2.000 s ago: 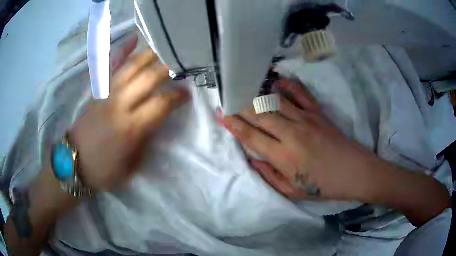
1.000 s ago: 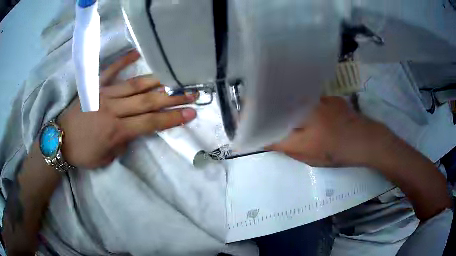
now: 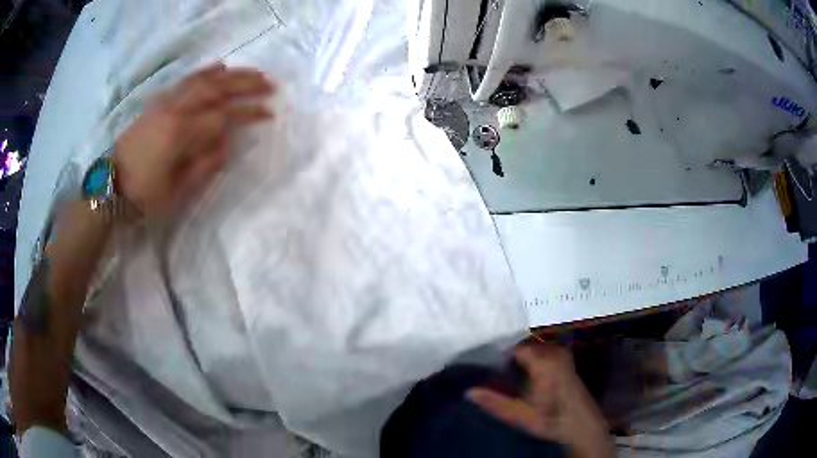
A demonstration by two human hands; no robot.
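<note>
The pale cloth point(image 3: 358, 233) spreads over the left and middle of the table, its right edge running from the needle area down to the front edge. My left hand point(image 3: 193, 134) is blurred over the cloth at upper left; its grip cannot be told. My right hand point(image 3: 546, 394) is low at the table's front edge, by the cloth's lower right corner, thumb and fingers apart. The sewing machine head point(image 3: 457, 45) stands at top centre. The round metal plate point(image 3: 450, 123) shows beside the cloth's edge; the needle cannot be made out.
The machine bed point(image 3: 618, 170) lies at right with dark specks and a small pale scrap point(image 3: 582, 88). Ruler marks run along the table's front strip point(image 3: 627, 259). Pale cloth point(image 3: 708, 394) hangs low at right. My dark-clothed lap point(image 3: 466, 411) is below the table.
The view has shifted, placing the machine further right. The cloth's edge now lies beside the needle area. My right hand has moved from beside the head down to the front edge.
</note>
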